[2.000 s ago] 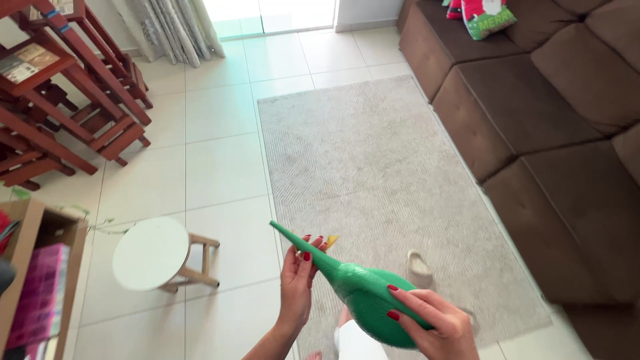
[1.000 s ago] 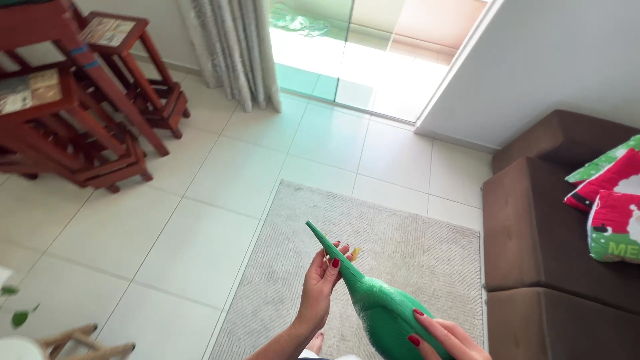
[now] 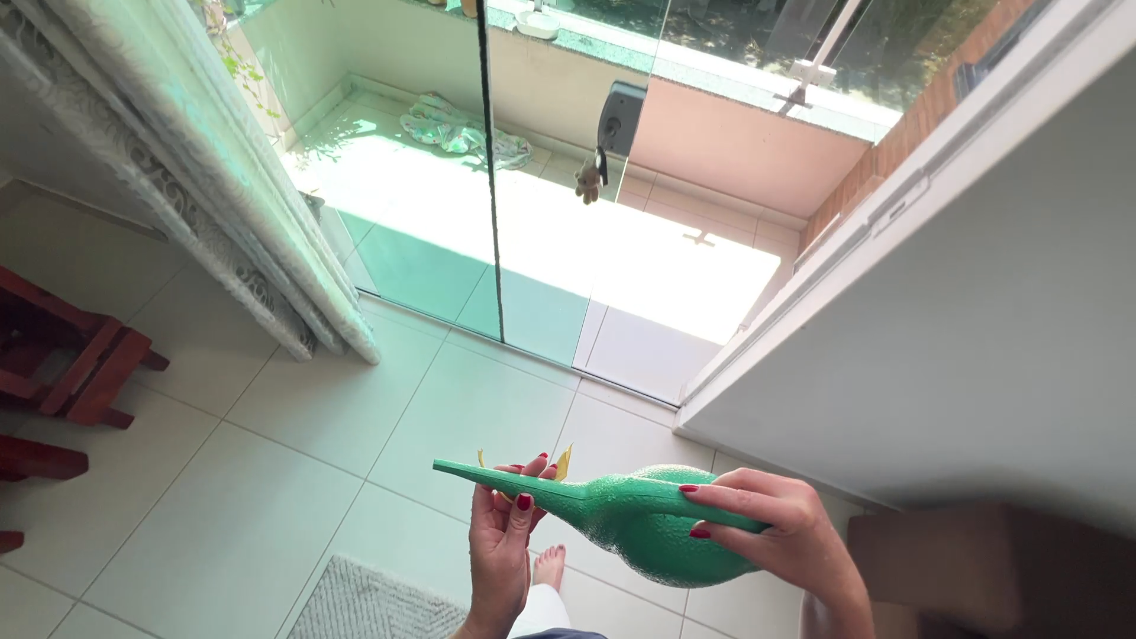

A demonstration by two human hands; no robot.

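A green plastic watering can (image 3: 674,524) with a long tapered spout is held level before me, its spout pointing left. My right hand (image 3: 781,524) grips its handle at the right, thumb and fingers closed around it. My left hand (image 3: 510,528) is at the spout, with the thumb against its side and the fingers behind it. Between those left fingers shows a thin yellow piece (image 3: 564,463), perhaps a dry leaf; its middle is hidden behind the spout and fingers.
A glass sliding door (image 3: 426,222) stands ahead, with a sunlit balcony and a crumpled cloth (image 3: 444,124) beyond. A curtain (image 3: 204,177) and dark red wooden furniture (image 3: 71,355) are at left, a white wall (image 3: 932,328) at right, a grey rug (image 3: 373,603) below, brown furniture (image 3: 994,568) lower right.
The view has moved toward the glass door, and the sofa cushions and white stool have left it. Both hands keep hold of the watering can, which now lies more level across the view.
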